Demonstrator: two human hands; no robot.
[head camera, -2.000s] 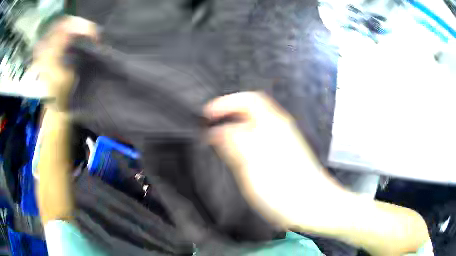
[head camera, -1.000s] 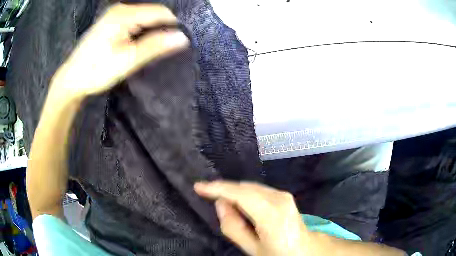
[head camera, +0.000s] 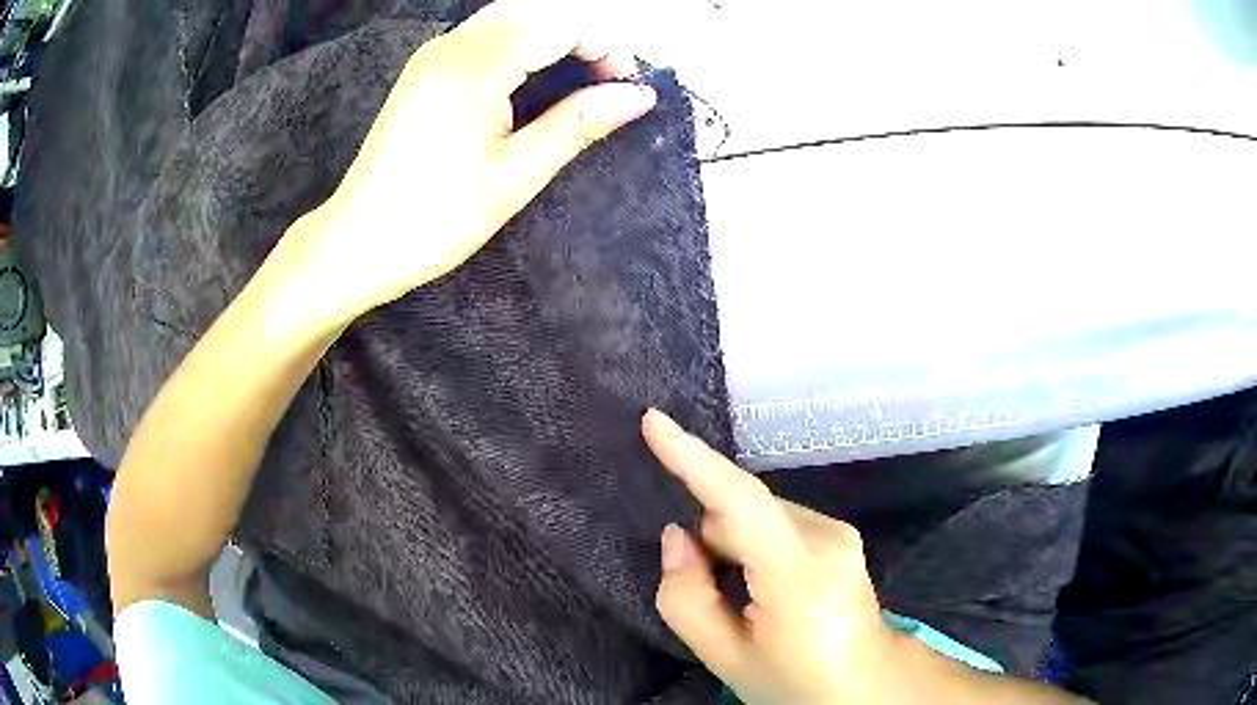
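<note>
A large dark garment panel (head camera: 552, 317) lies over the left part of the white machine table and hangs down towards my lap. Its frayed raw edge (head camera: 711, 296) runs down the panel's right side. My left hand (head camera: 483, 152) pinches the top corner of that edge between thumb and fingers; the fingertips are partly hidden. Fine thread ends (head camera: 714, 121) stick out beside the corner. My right hand (head camera: 772, 579) rests on the lower panel near the edge, index finger extended and thumb apart, pinching nothing.
The white machine table (head camera: 965, 262) has a curved front edge with a measuring tape (head camera: 855, 424) along it. More dark cloth (head camera: 1172, 551) hangs below the table at the right. Blue and mixed items (head camera: 62, 606) show at the lower left.
My left hand has moved right to the panel's top corner. The upper layer now lies flatter, out to the raw edge. My right hand has moved slightly up and right.
</note>
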